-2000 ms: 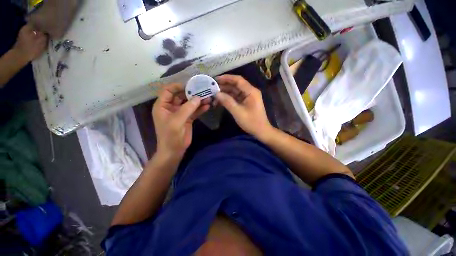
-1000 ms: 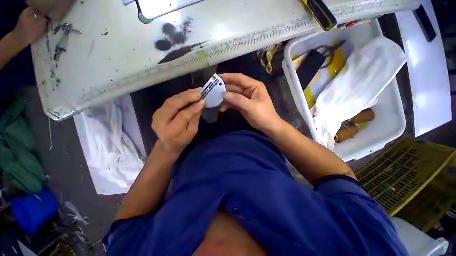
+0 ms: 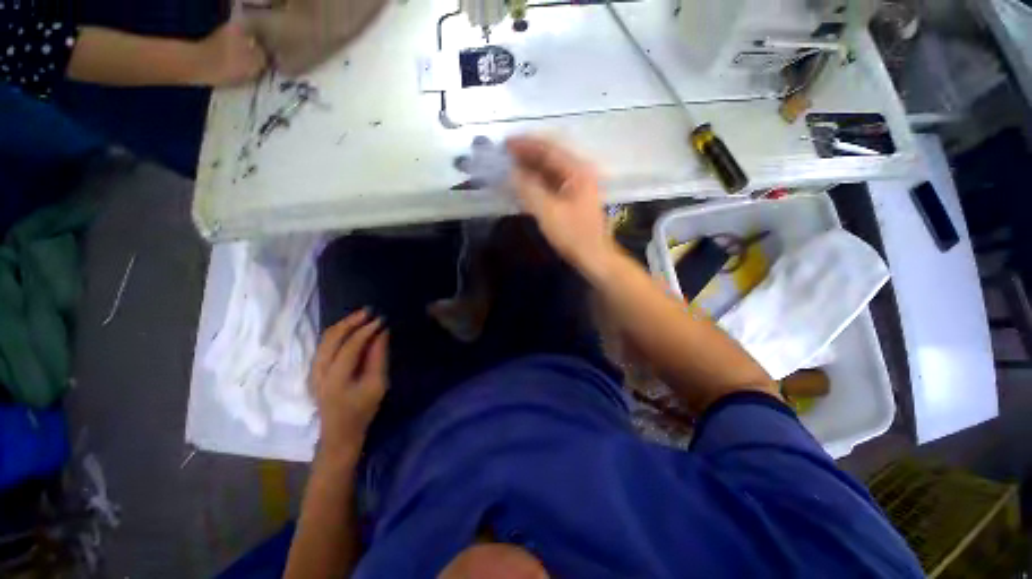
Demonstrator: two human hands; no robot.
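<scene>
My right hand (image 3: 560,198) is blurred over the table's front edge. At its fingertips is a blurred pale piece (image 3: 495,167), matching the rounded white-grey piece with black marks seen earlier. It is over or near dark oil stains; contact with the table cannot be told. My left hand (image 3: 349,368) is low at the left by the dark lap, empty, with fingers slightly apart. The dark hook opening (image 3: 487,68) shows in the white machine bed under the needle area (image 3: 484,14).
A screwdriver (image 3: 719,156) lies right on the table (image 3: 373,170). Small metal fittings (image 3: 283,111) lie left, near another person's hand (image 3: 235,54) on brown fabric (image 3: 311,32). A parts recess (image 3: 849,136) is at right. A white tub (image 3: 871,373) stands below the edge.
My hands have parted: the right has moved up over the table edge with the pale piece, the left has let go and dropped. The view has shifted, showing more of the machine.
</scene>
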